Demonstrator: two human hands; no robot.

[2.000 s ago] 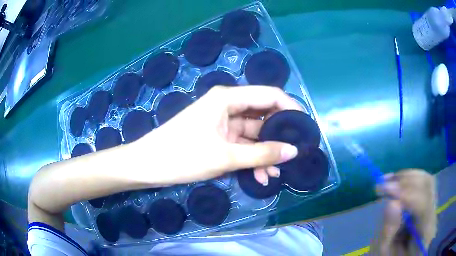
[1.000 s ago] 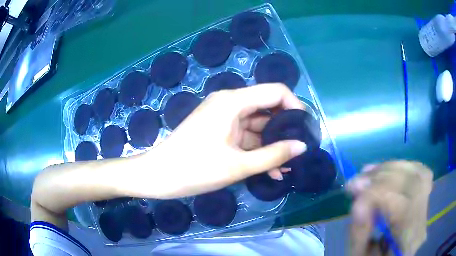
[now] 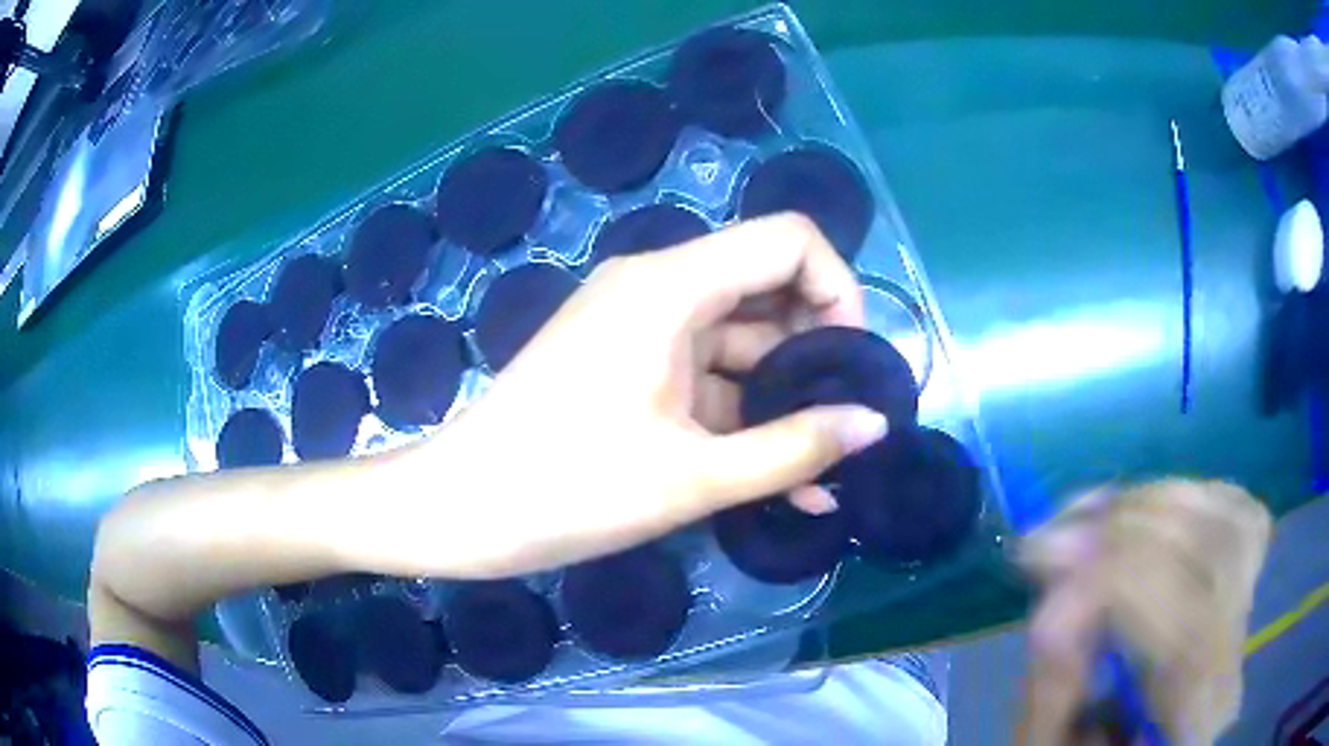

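Note:
My left hand (image 3: 656,408) reaches across the clear blister tray (image 3: 955,394) and holds a round black part (image 3: 838,376) between thumb and fingers, a little above the tray's right side. An open pocket shows just behind it. Other round black parts (image 3: 493,198) sit in the tray's pockets; some are hidden under my hand and forearm. My right hand (image 3: 1151,605) is blurred at the lower right, past the tray's corner. It holds a blue-handled brush (image 3: 1028,503), whose tip is too blurred to make out.
A thin spare brush (image 3: 1185,277) lies on the green mat (image 3: 1020,117) at the right. A whitish bottle (image 3: 1275,99) and a white round item (image 3: 1297,248) stand beyond it. A glossy flat panel (image 3: 95,211) lies at the upper left.
My right hand has moved left, closer to the tray, with the brush. My left hand keeps hold of the black part, which has shifted and tilted slightly. The view has shifted a little.

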